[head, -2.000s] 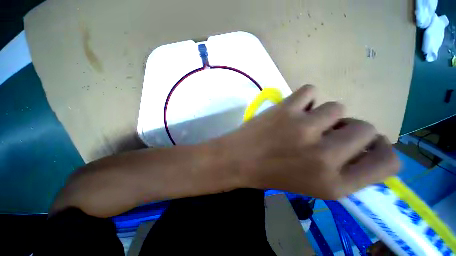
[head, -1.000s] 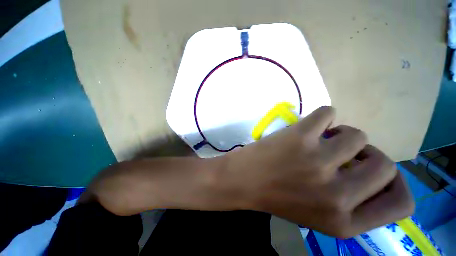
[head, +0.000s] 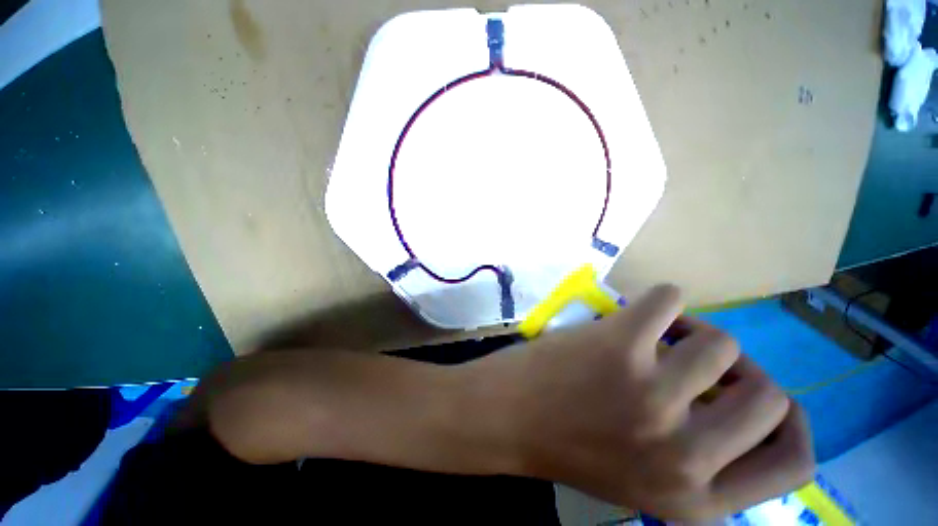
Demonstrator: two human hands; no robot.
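Observation:
A white rounded hexagonal panel [head: 504,154] glares bright at the middle of the view. A thin dark-red wire [head: 392,175] runs round it as a large loop with a wavy lower end. Short grey-blue strips [head: 496,41] sit along the wire and near the panel's edge. My left hand [head: 669,411] comes in from the left and is closed round the caulking gun. The gun's yellow front [head: 571,298] shows over the panel's lower right edge, and its rear is cut off at the bottom. I cannot make out the nozzle tip. My right hand is out of view.
A stained cardboard sheet [head: 247,195] lies under the panel on a green bench top [head: 82,226]. Crumpled white lumps [head: 910,77] lie at the upper right. Blue floor with a yellow line [head: 761,344] and a metal rail [head: 874,324] show at the lower right.
My left hand and the gun's yellow front have moved from over the wire loop to the panel's lower right edge. The grey strips at the lower side now show. The view has shifted too.

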